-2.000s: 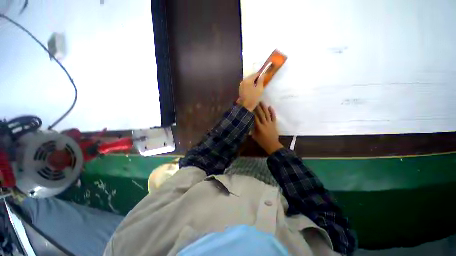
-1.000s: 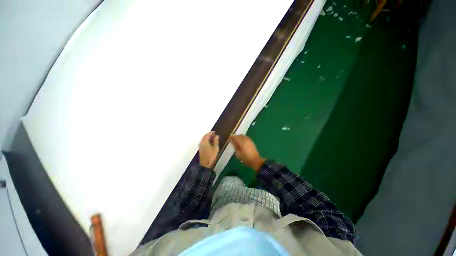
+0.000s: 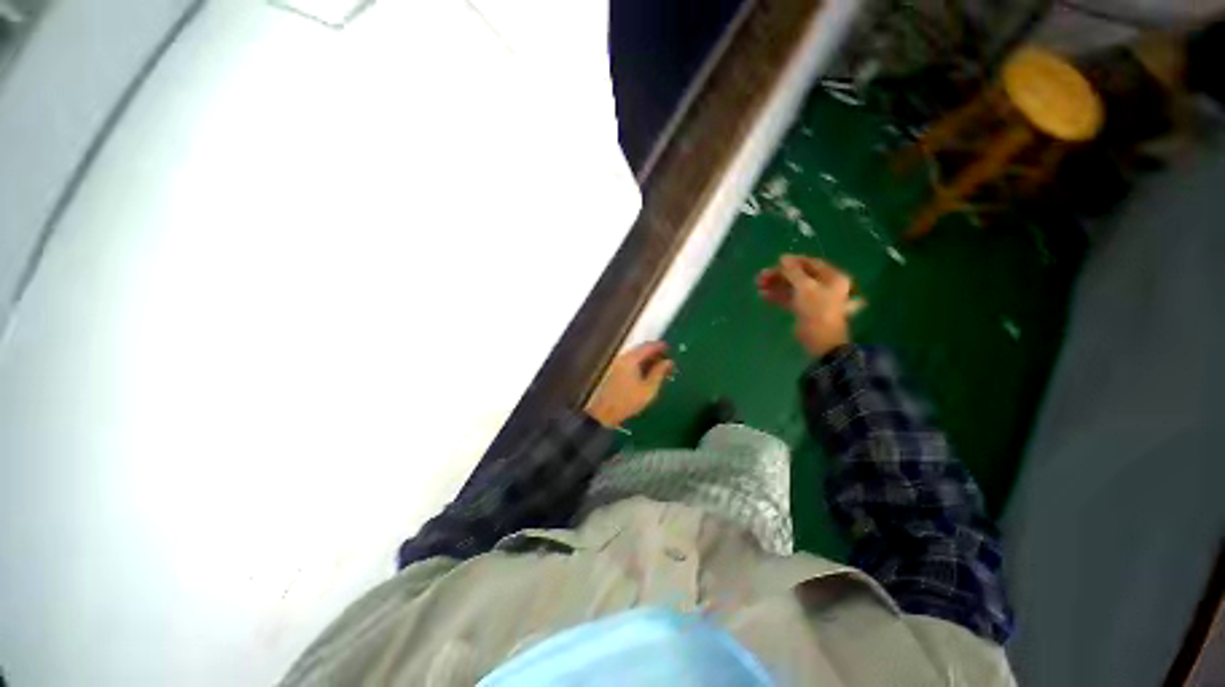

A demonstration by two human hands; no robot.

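Note:
The white marker paper [image 3: 309, 295] lies over the long table on my left, washed out by glare. Dark navy cloth [image 3: 665, 67] shows beyond the paper's far right corner. My left hand [image 3: 631, 383] is at the brown table edge [image 3: 685, 201], fingers curled; I cannot tell if it holds anything. My right hand [image 3: 811, 291] is in the air over the green floor, fingers bent and blurred; whether it holds something small is unclear.
A stool with a round yellow seat [image 3: 1052, 94] stands at the upper right. White scraps lie on the green floor [image 3: 752, 356]. A grey cloth-draped table [image 3: 1128, 443] is along the right side. A white strip [image 3: 672, 289] runs along the table edge.
The view has turned away from the cutting machine and moved along the table. My hands have left the orange-brown weight. My right hand has moved away from the table edge; the stool has come into view.

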